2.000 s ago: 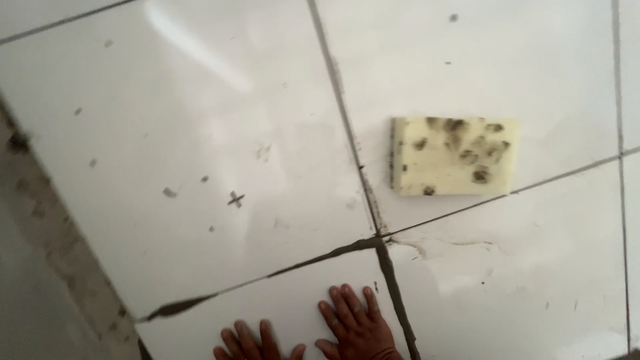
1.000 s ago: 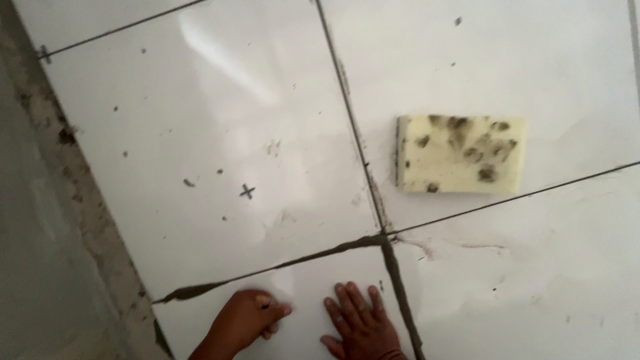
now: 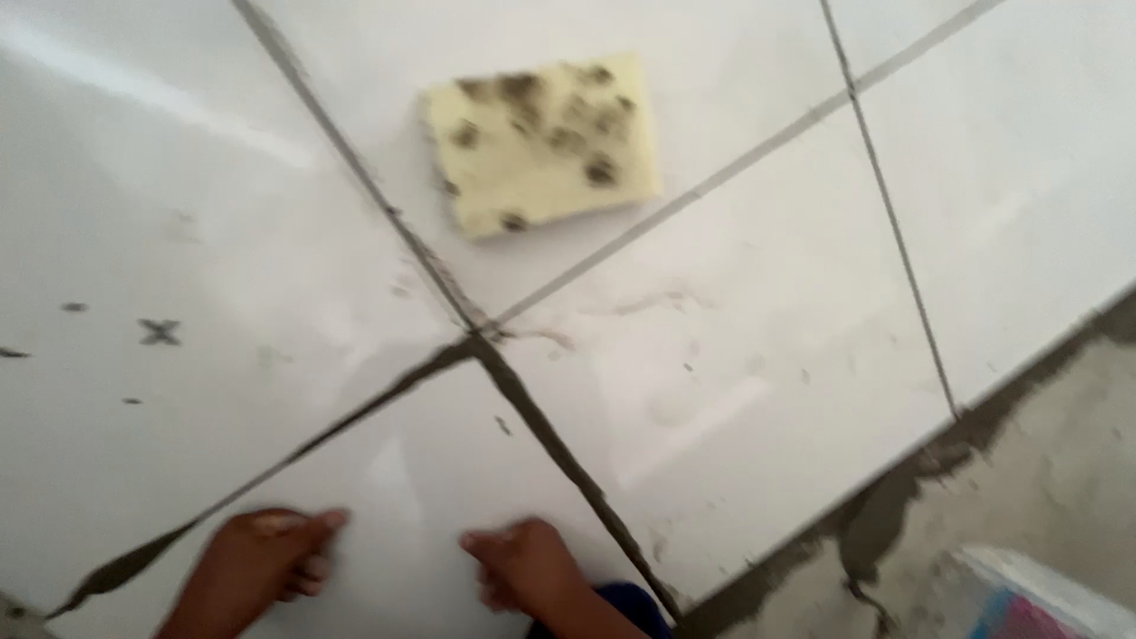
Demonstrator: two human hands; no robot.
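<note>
My left hand [image 3: 257, 564] rests in a loose fist on the white floor tile [image 3: 390, 461] at the lower middle, with nothing seen in it. Curled the same way, my right hand [image 3: 528, 564] is on that tile's right part, its thumb towards the left hand. Dark wet mortar [image 3: 559, 453] lies in the joints along this tile's upper and right edges. Beyond the joint crossing, a pale yellow sponge [image 3: 541, 146] with dark stains lies flat on another tile. A dark tile spacer cross [image 3: 160, 332] lies on the upper left tile.
Along the lower right, the tiles end at a mortar edge [image 3: 799, 550] beside rough bare concrete [image 3: 1047, 470]. A white container or bag [image 3: 1056, 595] with blue and pink print stands there, partly cut off. Small dark crumbs dot the left tile.
Both hands lay spread on the tile at first; the left curled, then the right. The view has swung towards the right, bringing the concrete edge in.
</note>
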